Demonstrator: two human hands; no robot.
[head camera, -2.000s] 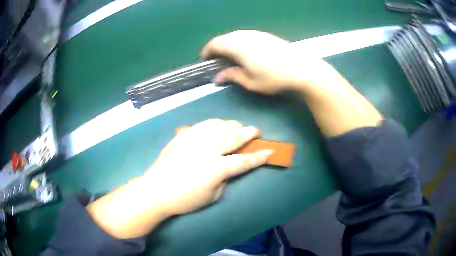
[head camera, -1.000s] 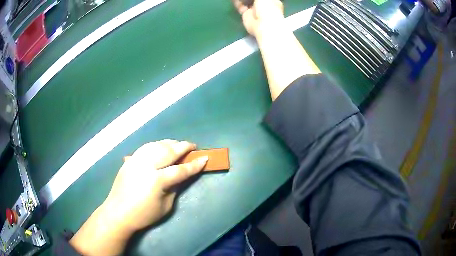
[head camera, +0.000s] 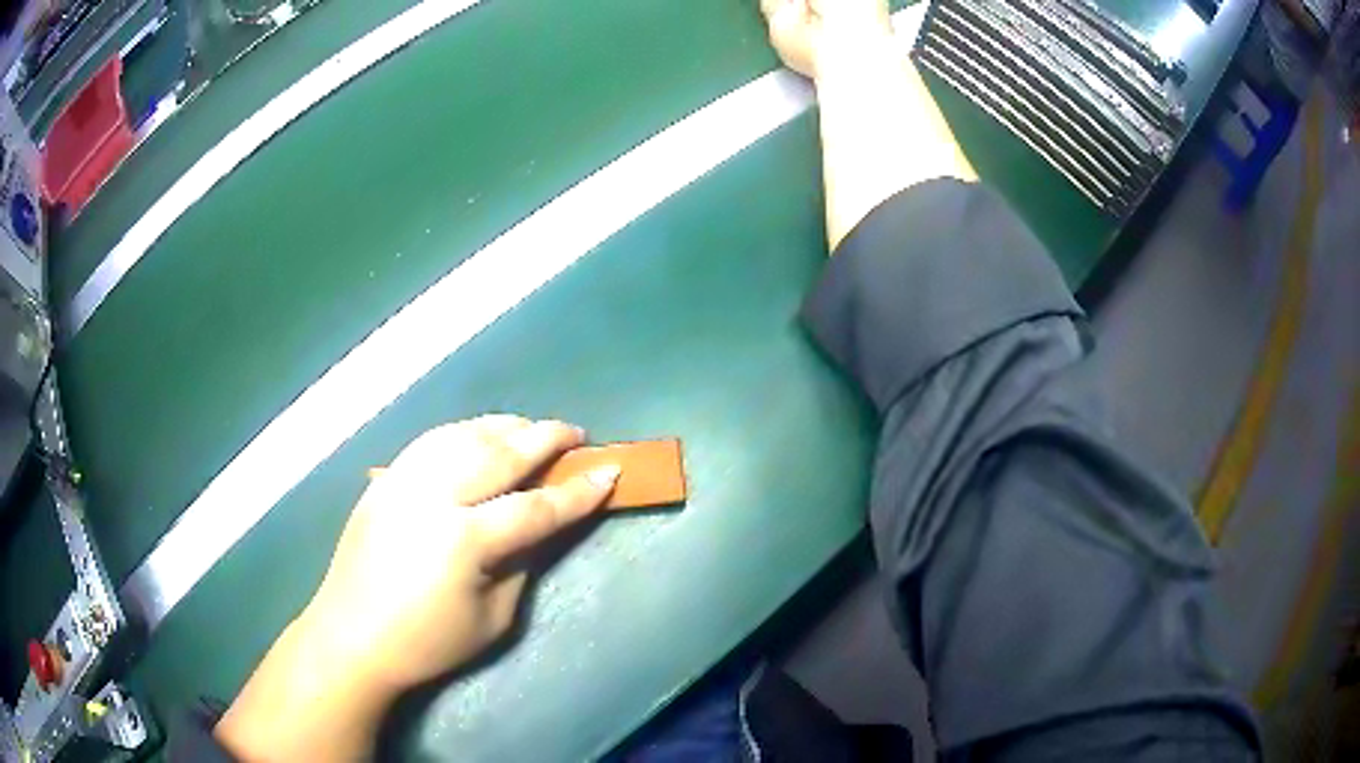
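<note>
My left hand (head camera: 448, 522) grips a flat orange-brown block (head camera: 646, 473) on the green bench top; one end shows at the right of my fingers and a small tip at the left. My right hand (head camera: 835, 27) is at the top edge of the picture with its arm stretched forward. Its fingers are partly cut off, and what they hold cannot be seen. A ribbed stack of silver slide rails (head camera: 1052, 97) lies at the upper right, just right of my right hand.
White strips (head camera: 492, 291) cross the green bench top (head camera: 641, 313). A machine fixture with a red push button (head camera: 48, 663) stands at the lower left. A red bin (head camera: 90, 137) is at the upper left. A blue item (head camera: 1256, 142) and a yellow-lined floor (head camera: 1268, 403) are at the right.
The bundle of rails my right hand held over the white strip is out of view. My right hand has moved forward to the top edge. The view has shifted right; my left hand still grips the block.
</note>
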